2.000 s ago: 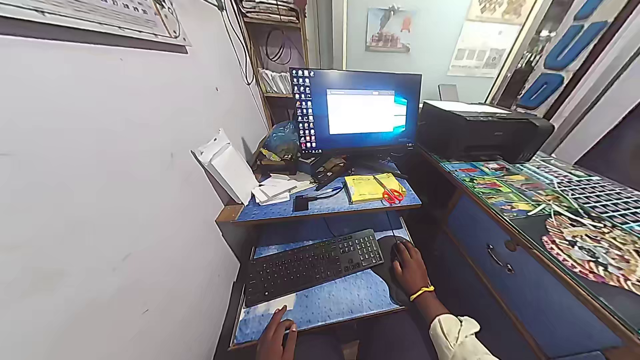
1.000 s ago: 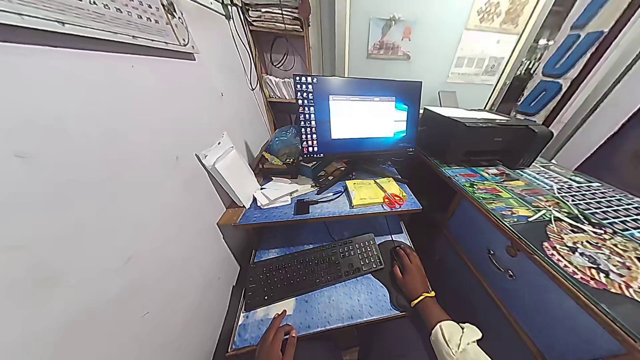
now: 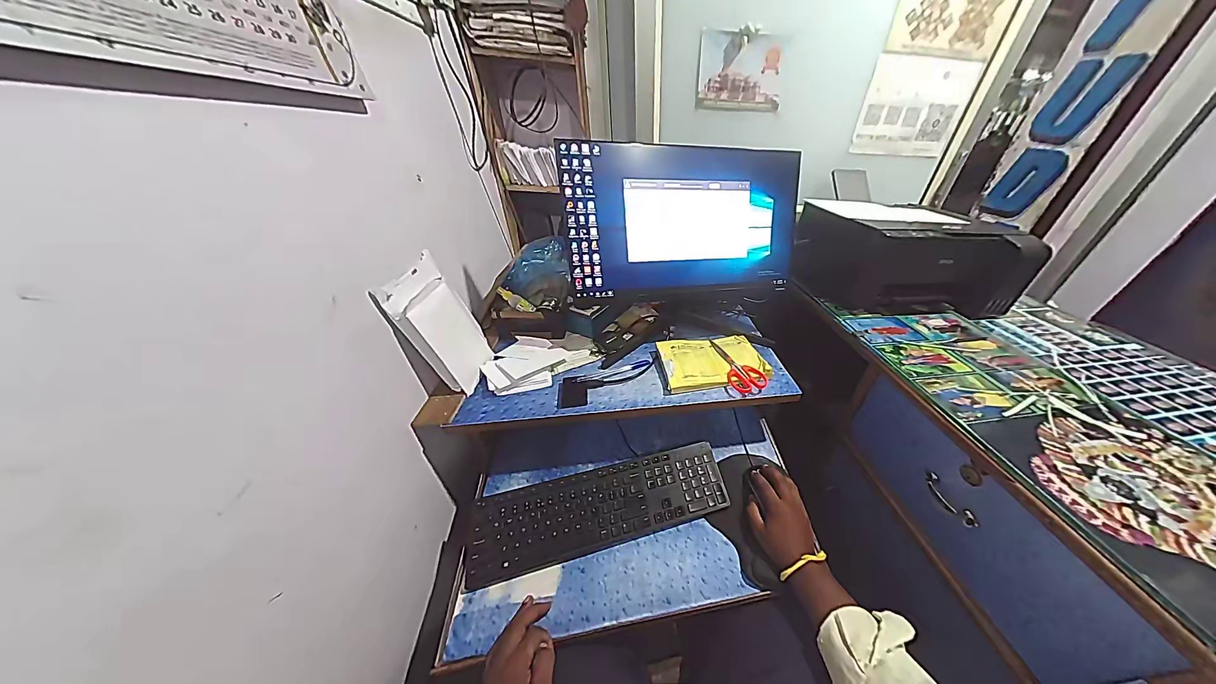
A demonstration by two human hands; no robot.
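My right hand (image 3: pixel 781 518) rests over a dark computer mouse (image 3: pixel 757 475), mostly hidden under the fingers, on a black mouse pad (image 3: pixel 730 532). A yellow band circles that wrist. At the front edge of the blue keyboard tray (image 3: pixel 636 579), my left hand (image 3: pixel 522 646) lies with nothing seen in it, its fingers partly curled and its index finger extended. A black keyboard (image 3: pixel 598 508) sits at a slant between the hands. Behind it, on the upper shelf, stands a lit monitor (image 3: pixel 698 223) showing a white window.
Red-handled scissors (image 3: pixel 747 378) lie on a yellow packet (image 3: pixel 689 366) on the upper shelf. White papers (image 3: pixel 521 366) and a white box (image 3: pixel 437 328) are at its left. A black printer (image 3: pixel 921 256) stands on the glass-topped counter (image 3: pixel 1007 446) at right. The wall borders the left side.
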